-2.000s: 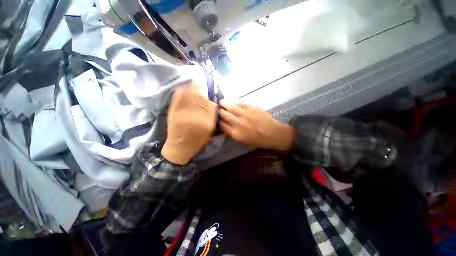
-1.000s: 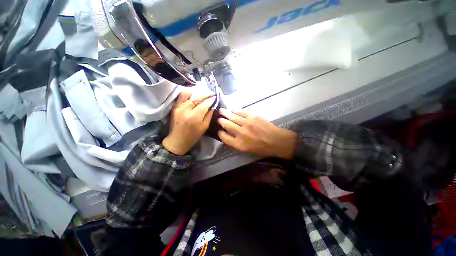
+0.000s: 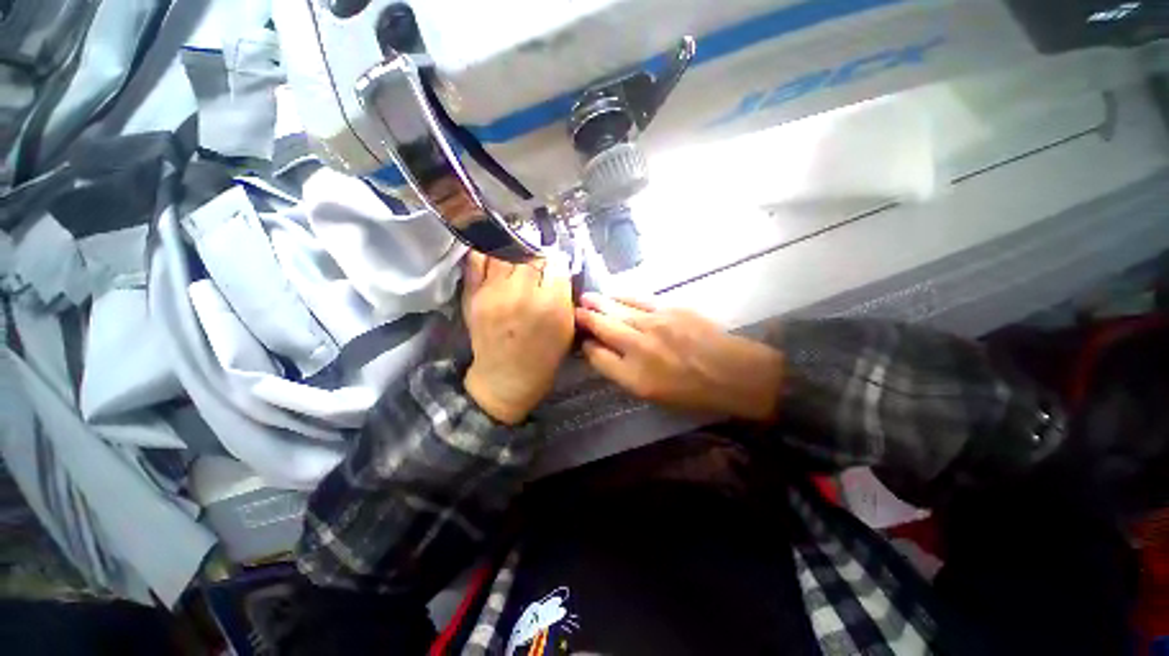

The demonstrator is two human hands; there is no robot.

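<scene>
A light grey garment panel [image 3: 378, 250] lies bunched at the left of the needle area of the sewing machine [image 3: 513, 58]. My left hand [image 3: 519, 327] presses on the cloth just below the presser foot, fingers pointing to the needle. My right hand [image 3: 673, 352] is close beside it, its fingertips pinching a narrow dark strip [image 3: 580, 314] between the hands. Most of the strip is hidden by the fingers. The needle is lost in the glare, behind the metal guard [image 3: 442, 180] and beside the ridged tension dial [image 3: 617, 172].
A pile of striped grey pieces [image 3: 90, 295] is heaped on the left. A translucent white scrap [image 3: 885, 154] lies on the bed to the right of the needle. A scale strip [image 3: 846, 301] runs along the table's front edge. Red openwork plastic [image 3: 1147, 372] shows at the far right.
The view has shifted, showing more of the machine head. My left hand has turned knuckles up, and its fingers cover more of the dark cloth that showed between the hands.
</scene>
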